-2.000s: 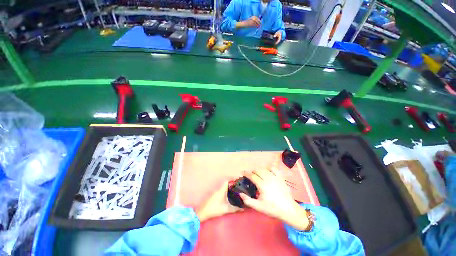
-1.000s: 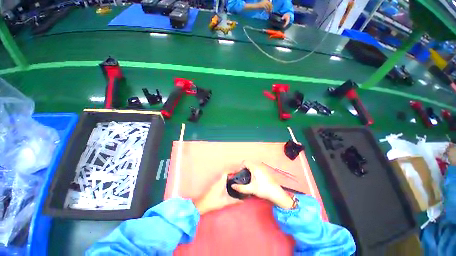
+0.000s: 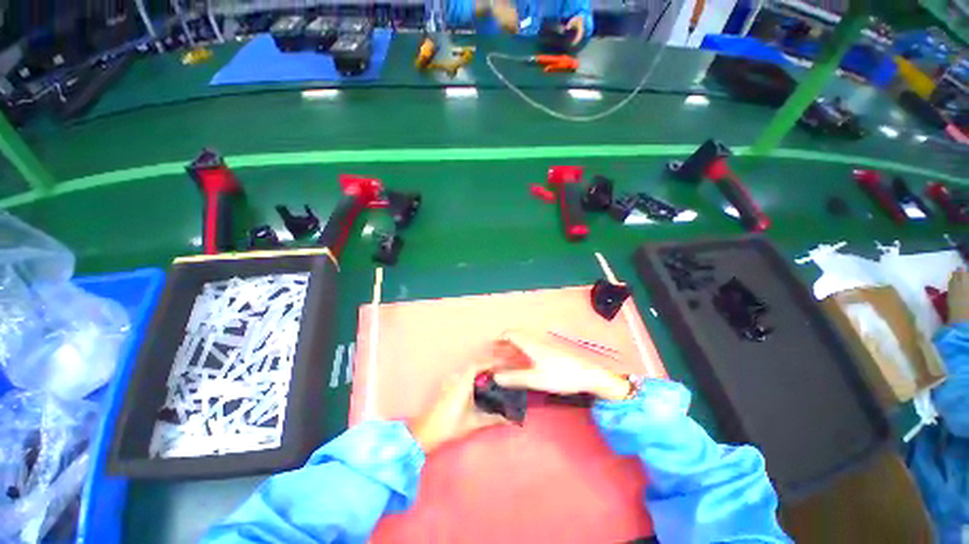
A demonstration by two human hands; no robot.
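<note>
A small black part (image 3: 502,401) with a bit of red at its top is held between my two hands over the salmon-red mat (image 3: 425,329). My left hand (image 3: 452,412) grips it from the left. My right hand (image 3: 553,372) lies against its upper right side, with the fingers curled over it. A dark elongated piece (image 3: 568,400) shows under my right hand; I cannot tell if it belongs to the held part. Another black piece (image 3: 609,299) and thin pink sticks (image 3: 582,343) lie on the mat.
A dark-rimmed tray (image 3: 319,351) of white strips and a blue bin (image 3: 101,499) with clear bags are left. A black parts tray (image 3: 818,425) and a cardboard box (image 3: 887,335) are right. Red-black tool bodies (image 3: 572,202) lie beyond the mat. Another person's hand (image 3: 958,295) shows at the far right.
The black part has turned in my hands and now points down to the right. My right hand has shifted over its top. The camera view has also shifted slightly.
</note>
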